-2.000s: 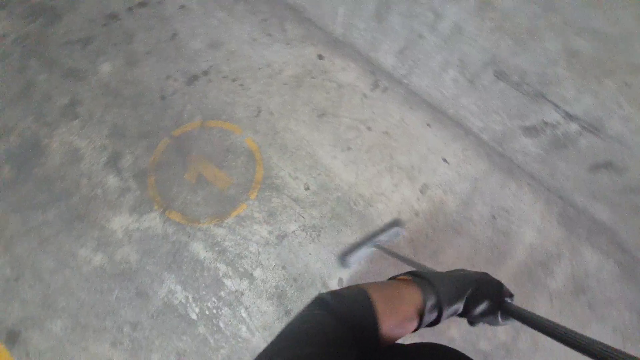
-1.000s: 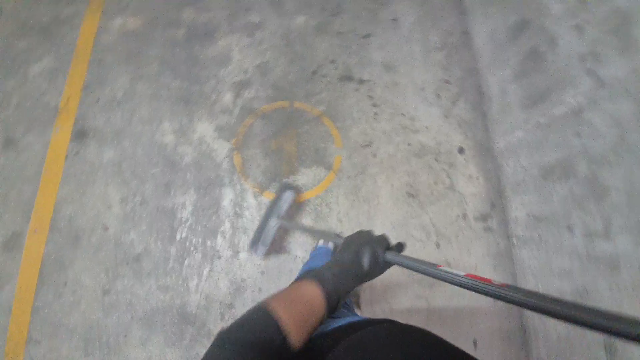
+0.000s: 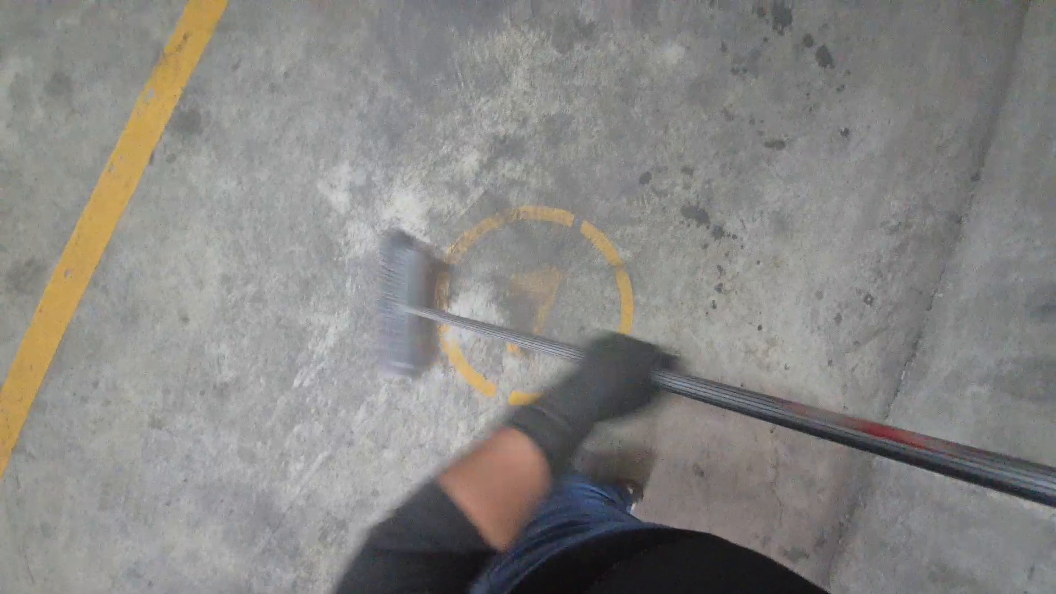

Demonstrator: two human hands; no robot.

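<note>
My left hand [image 3: 619, 375], in a dark glove, is closed around the ribbed grey handle of a push broom [image 3: 408, 301]. From the hand the handle runs left to the blurred, bristled head, which lies at the left edge of a yellow painted circle [image 3: 625, 289] on the concrete floor. The other way, the handle, with a red mark on it, leaves the view at the right edge. My right hand is out of view.
A straight yellow floor line [image 3: 107, 181] slants along the left. A long joint in the concrete [image 3: 932, 289] runs down the right side. Dark spots [image 3: 697, 216] and pale worn patches mark the floor. My jeans show at the bottom.
The broom head has moved from below the painted circle to its left edge, with my left hand still on the handle. The view has shifted over the floor.
</note>
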